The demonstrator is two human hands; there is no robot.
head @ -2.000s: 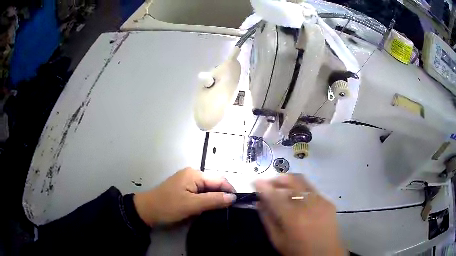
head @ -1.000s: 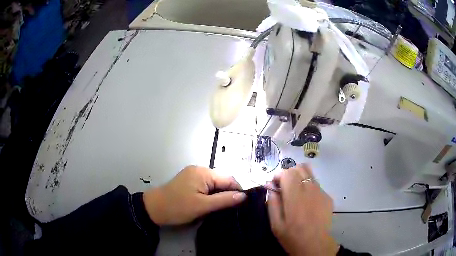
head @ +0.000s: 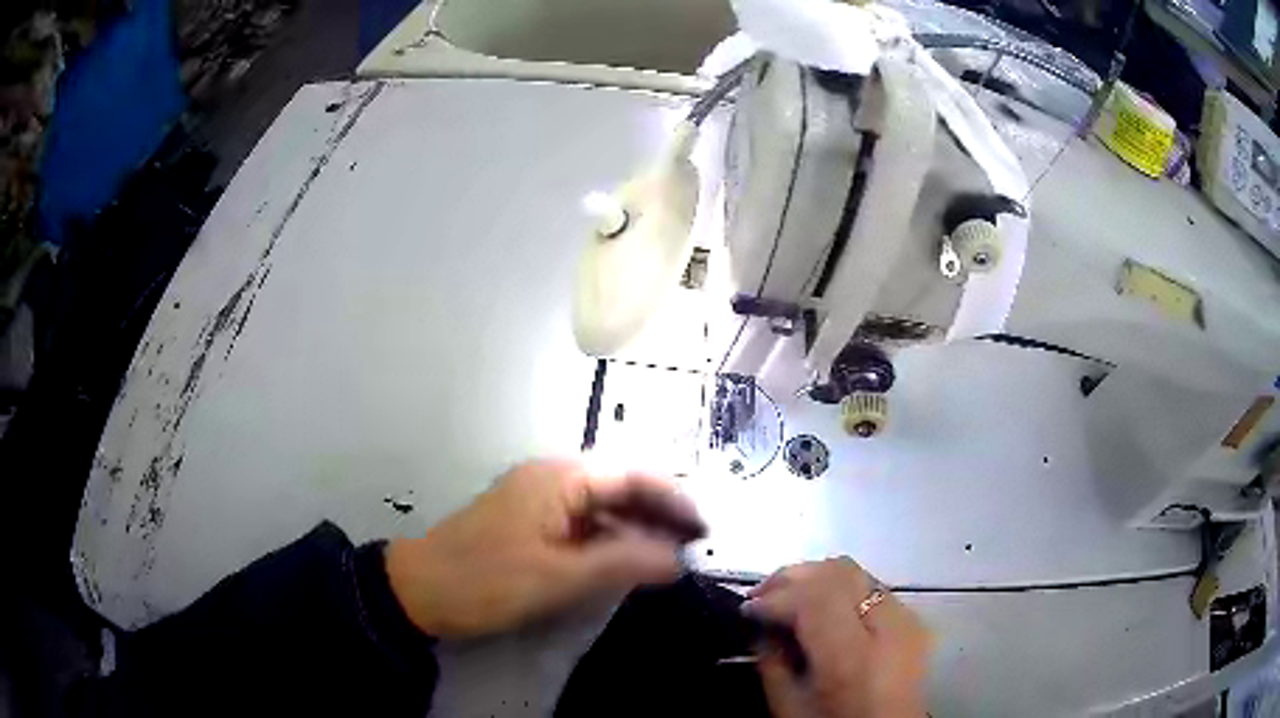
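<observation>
A dark garment piece (head: 649, 648) hangs over the table's front edge, between my hands. My left hand (head: 541, 550) has its blurred thumb and fingertips at the upper left of the cloth, pinching its edge. My right hand (head: 845, 634), with a ring on one finger, grips the cloth's right side with its fingers curled. A thin pale line shows by its fingertips; I cannot tell if it is a tool or thread. The needle plate (head: 747, 425) lies beyond my hands, with no cloth on it.
The cream machine head (head: 828, 197), tied with white cloth strips, stands behind the plate. The oval lamp (head: 635, 274) hangs left of it. The worn white table (head: 393, 309) spreads to the left. A cream trough (head: 590, 77) is behind. A yellow-labelled spool (head: 1134, 133) is at the far right.
My right hand has moved down, towards me, with the cloth's right side. The cloth's upper edge sits lower. My left hand has shifted slightly left, and its fingertips are blurred.
</observation>
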